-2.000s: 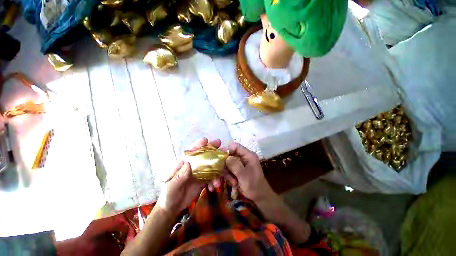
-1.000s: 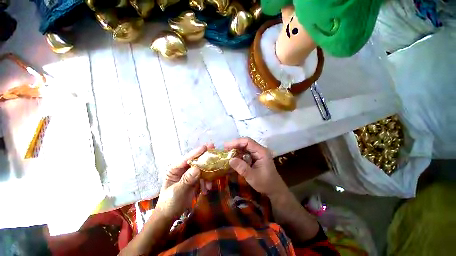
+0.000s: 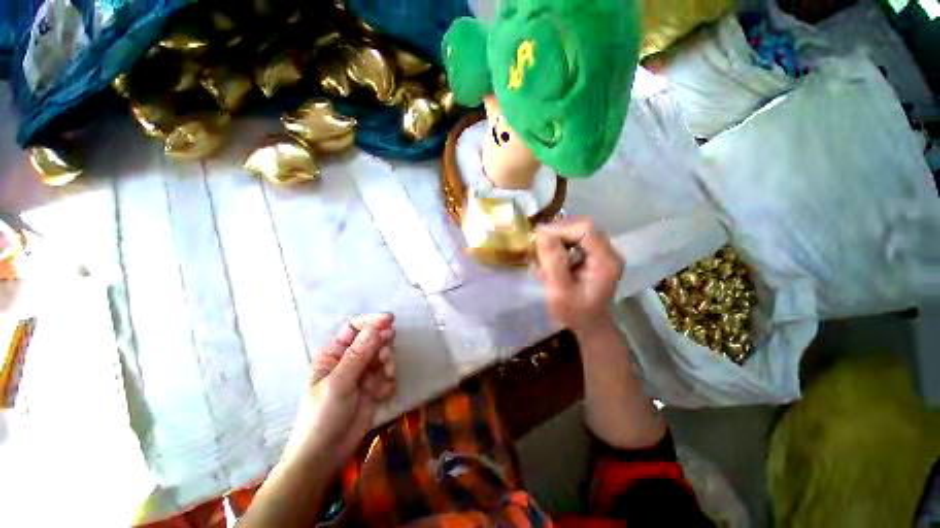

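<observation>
My right hand [image 3: 580,270] is raised at the toy's front, fingers curled. At its fingertips is a blurred gold piece [image 3: 498,220], which overlaps the toy's own gold piece in view. My left hand [image 3: 354,366] is over the table's front edge, thumb and fingers closed together, with nothing visible in them. No needle or thread can be made out. The plush toy [image 3: 562,88] with a green hat and brown ring base stands upright just beyond my right hand.
Gold pieces [image 3: 281,162] lie at the back, by and in a blue woven sack [image 3: 397,144]. A white bulk bag [image 3: 768,376] of gold pieces is on the right. A dark drawer [image 3: 536,382] is under the table edge. A yellow-orange strip [image 3: 14,356] lies far left.
My hands have moved apart. My right hand has gone up and right to the toy's front with the gold piece; my left hand no longer holds it. The view has shifted.
</observation>
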